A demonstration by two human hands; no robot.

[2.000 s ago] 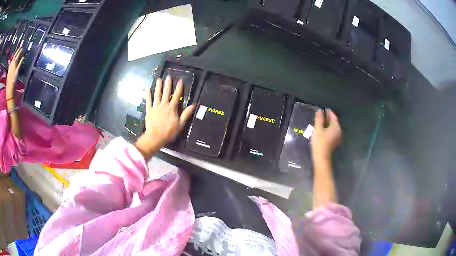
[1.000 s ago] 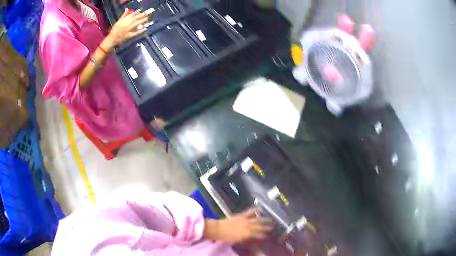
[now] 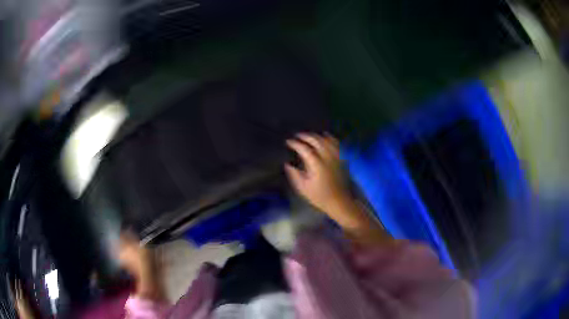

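Observation:
The frame is heavily blurred. A wide black tray [image 3: 187, 134] lies on the dark bench in front of me, with faint recess lines; I cannot tell whether units lie in it. My right hand [image 3: 317, 174] is at the tray's right end, fingers curled and thumb apart; dark tray and dark gap blend, so a grip cannot be made out. My left hand [image 3: 133, 258] is small and smeared at the lower left, near the tray's left front corner; its fingers do not show clearly.
A large blue bin [image 3: 390, 180] with a dark inside stands at the right. A pale paper sheet [image 3: 93, 143] lies left of the tray. A blue stool [image 3: 240, 218] shows below the bench edge. A blurred fan [image 3: 68, 50] is at the upper left; dark trays with white glints are at far left.
The view has swung right; the blue bin has come in and the paper and fan have shifted left. My left hand has come into view. The yellow-marked units no longer show.

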